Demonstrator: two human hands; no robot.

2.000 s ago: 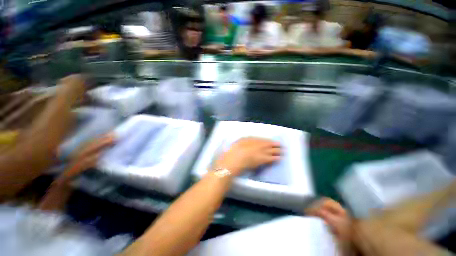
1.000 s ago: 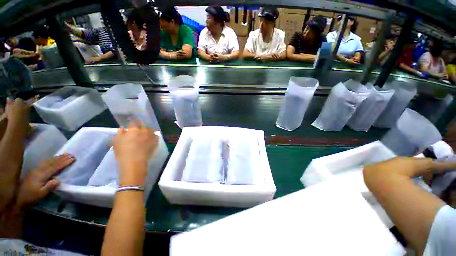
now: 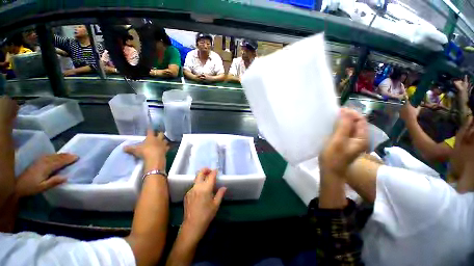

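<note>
My left hand (image 3: 202,200) reaches over the near wall of the middle white foam box (image 3: 221,188). Its fingertips are at the near end of the left bagged stack (image 3: 206,155), with the thumb apart. A second bagged stack (image 3: 238,156) lies beside it. My right hand (image 3: 345,137), above a dark patterned sleeve, grips the lower right edge of a large white block-like piece (image 3: 293,96), raised and tilted right of the middle box. Whether this piece is foam or bagged is unclear.
Another worker's two hands (image 3: 44,175) work in the left foam box (image 3: 93,200). A white-sleeved arm (image 3: 366,174) reaches toward the right box (image 3: 304,182). Frosted bags (image 3: 177,114) stand beyond on the conveyor. People sit opposite.
The white piece has risen from the lower right to upright, and my right hand now shows on it. My left hand has come into view at the middle box. The view has shifted right.
</note>
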